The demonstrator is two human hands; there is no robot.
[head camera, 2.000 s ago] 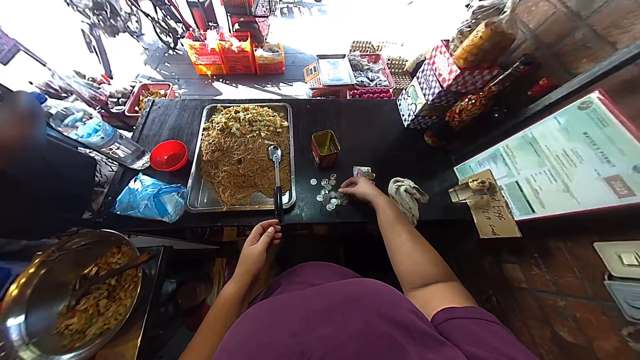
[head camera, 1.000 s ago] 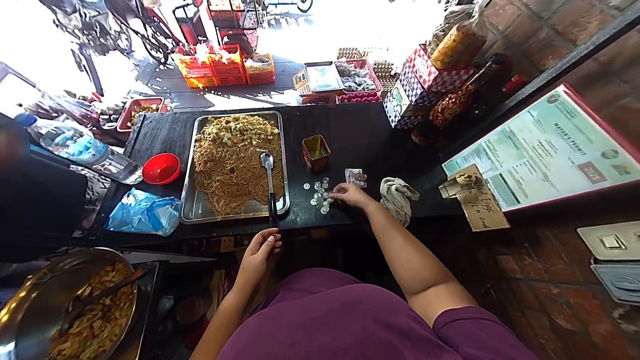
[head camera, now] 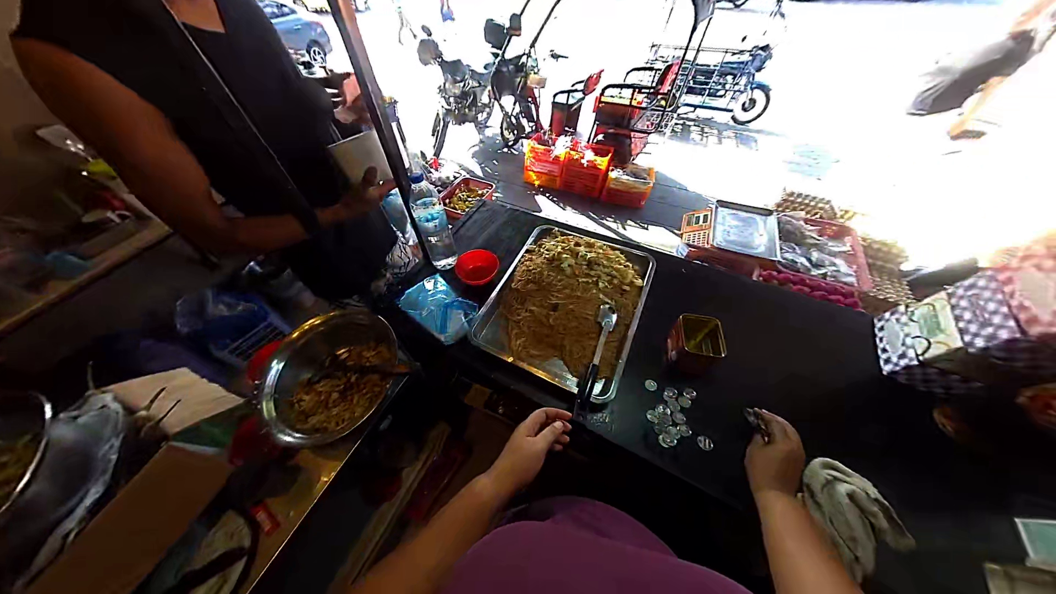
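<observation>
My right hand (head camera: 774,450) is over the black counter, its fingers closed on a small dark folded thing, maybe a banknote. A loose pile of coins (head camera: 670,417) lies to its left, with a square tin (head camera: 697,340) behind them. My left hand (head camera: 540,437) hangs at the counter's edge, fingers curled; whether it holds anything I cannot tell. Just beyond it is the black handle of metal tongs or a serving tool (head camera: 601,351), resting across the metal tray (head camera: 646,285) of noodles (head camera: 549,305) topped with chopped vegetables. A greyish cloth (head camera: 846,507) lies beside my right wrist.
A red bowl (head camera: 477,267), blue plastic bag (head camera: 438,308) and water bottle (head camera: 435,223) stand left of the tray. A large metal bowl of food (head camera: 276,404) sits lower left. Another person (head camera: 223,140) stands at the left behind a post (head camera: 371,107). Checkered boxes (head camera: 982,305) are at the right.
My right hand has moved away from the coins to their right and now holds the small dark thing. The view has swung left, bringing the other person into fuller sight.
</observation>
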